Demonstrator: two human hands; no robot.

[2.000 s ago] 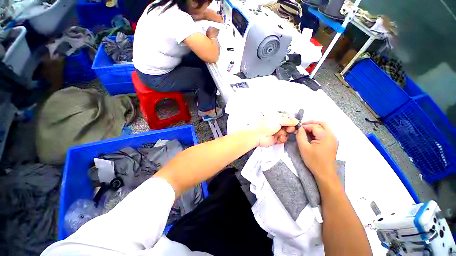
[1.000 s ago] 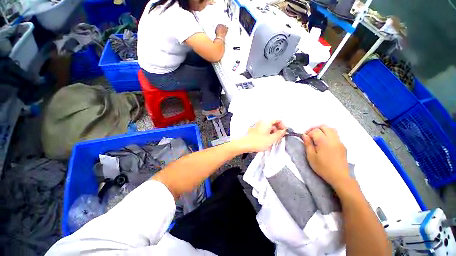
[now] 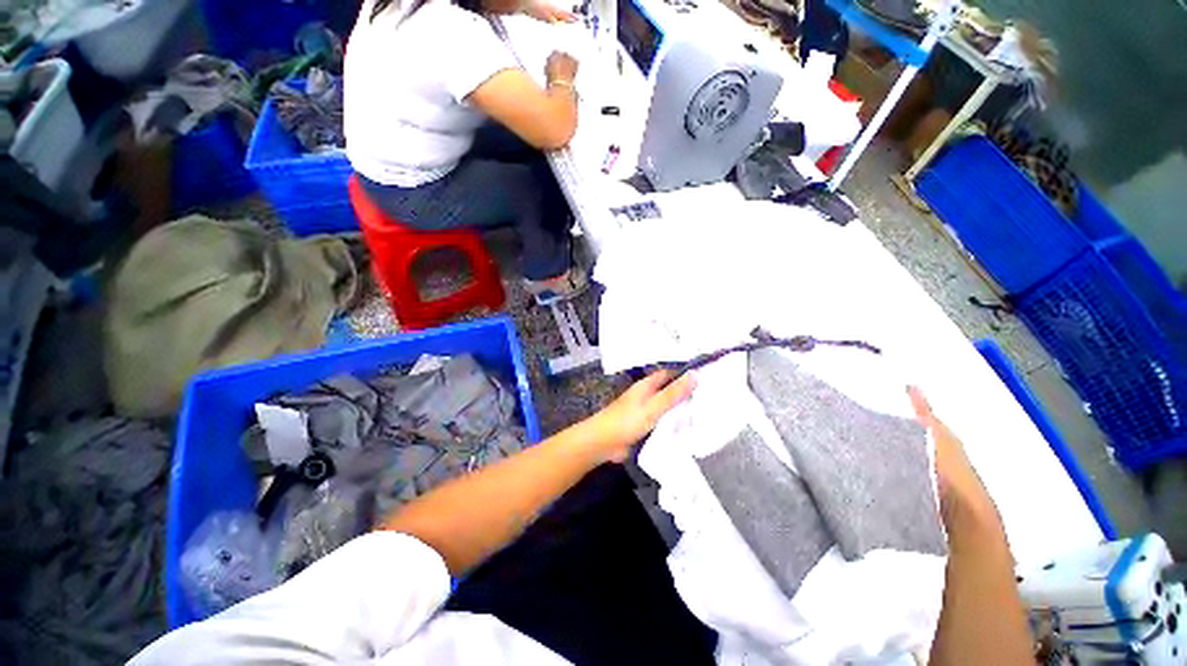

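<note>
A bundle of white and grey fabric pieces [image 3: 853, 462] lies at the table's front edge, hanging down toward my lap. A thin dark tie strip [image 3: 801, 344] lies knotted across its top, its ends loose. My left hand [image 3: 647, 410] is at the bundle's upper left edge, fingers against the white fabric. My right hand [image 3: 935, 436] is at the bundle's right side, mostly hidden behind the fabric edge. Both hands hold the bundle by its sides.
A blue crate [image 3: 352, 351] with grey fabric stands at left, an olive sack [image 3: 208, 312] behind it. A person in white sits on a red stool [image 3: 436, 280] at a sewing machine [image 3: 709, 111]. Another machine [image 3: 1106, 592] is at lower right. Blue crates [image 3: 1002, 221] stand at right.
Both hands have let go of the tie strip and moved apart and down to the bundle's sides. The strip now lies knotted, and the grey patches are spread wider.
</note>
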